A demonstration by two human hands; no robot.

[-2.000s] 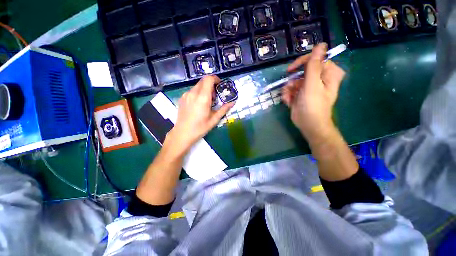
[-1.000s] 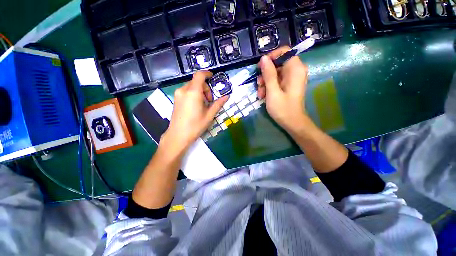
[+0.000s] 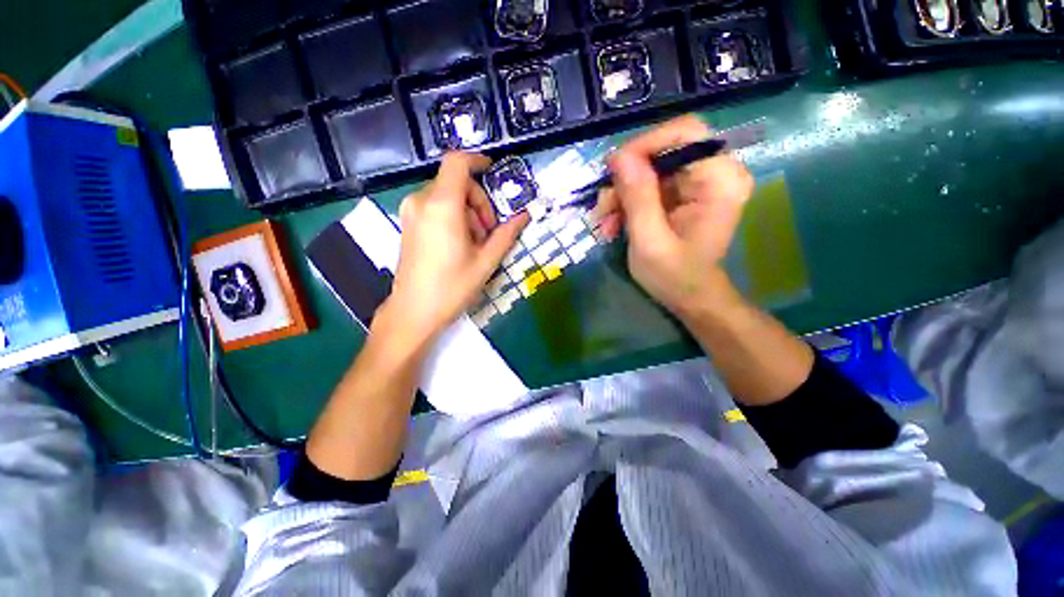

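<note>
My left hand holds a black rounded-square watch housing with silvery-white parts inside, between thumb and fingers. My right hand grips dark slim tweezers like a pen. The tweezers' tip is close to the right of the housing, over the white pads; contact cannot be told. Small white adhesive pads lie in slanted rows below and right of the housing, with a yellow patch among them.
The black blister tray with several housings lies behind my hands; a second tray is at far right. An orange-bordered fixture, blue machine and cables stand left. White card strip lies near the edge. Grey-clad people sit on both sides.
My right hand came left towards the housing, then shifted slightly right in the last second. The tweezers' rear end has swung. My left hand still holds the housing. The camera view has shifted slightly.
</note>
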